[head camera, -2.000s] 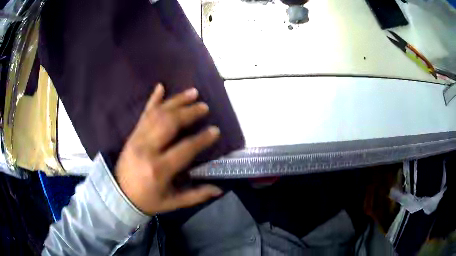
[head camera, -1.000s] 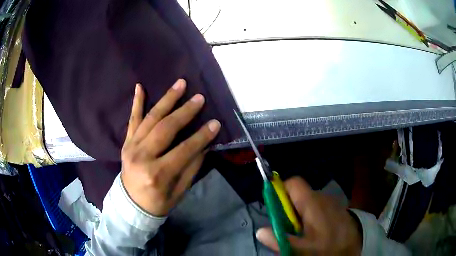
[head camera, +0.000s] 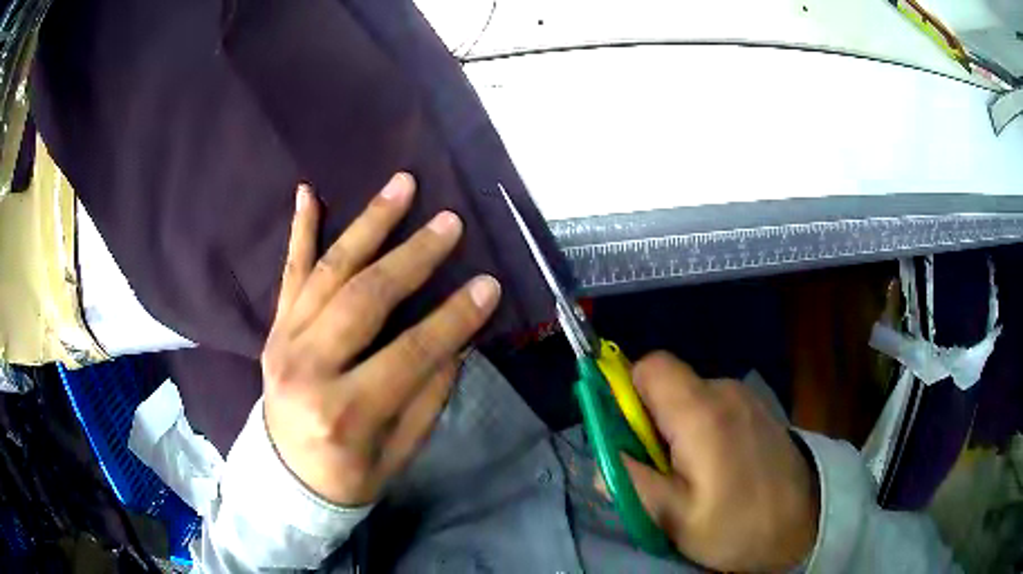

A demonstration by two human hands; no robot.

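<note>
A dark purple cloth panel [head camera: 325, 101] lies on the white table and hangs over its front edge. My left hand [head camera: 365, 348] lies flat on the panel near that edge, fingers spread, holding nothing. My right hand [head camera: 718, 471] grips shears with green and yellow handles [head camera: 615, 432]. One silver blade lies over the panel near its right edge, its tip pointing up and left. The other blade is mostly hidden, so I cannot tell how far the shears are open.
A grey measuring tape [head camera: 785, 241] runs along the front edge of the white table [head camera: 718, 135]. Small snips [head camera: 937, 31] lie at the upper right. Yellowish wrapped material [head camera: 56, 258] is at the left, with a blue plastic basket [head camera: 107, 437] below.
My right hand has come into view with the shears, and their blade has moved up and left over the panel. My left hand has shifted slightly. The table view has moved upward.
</note>
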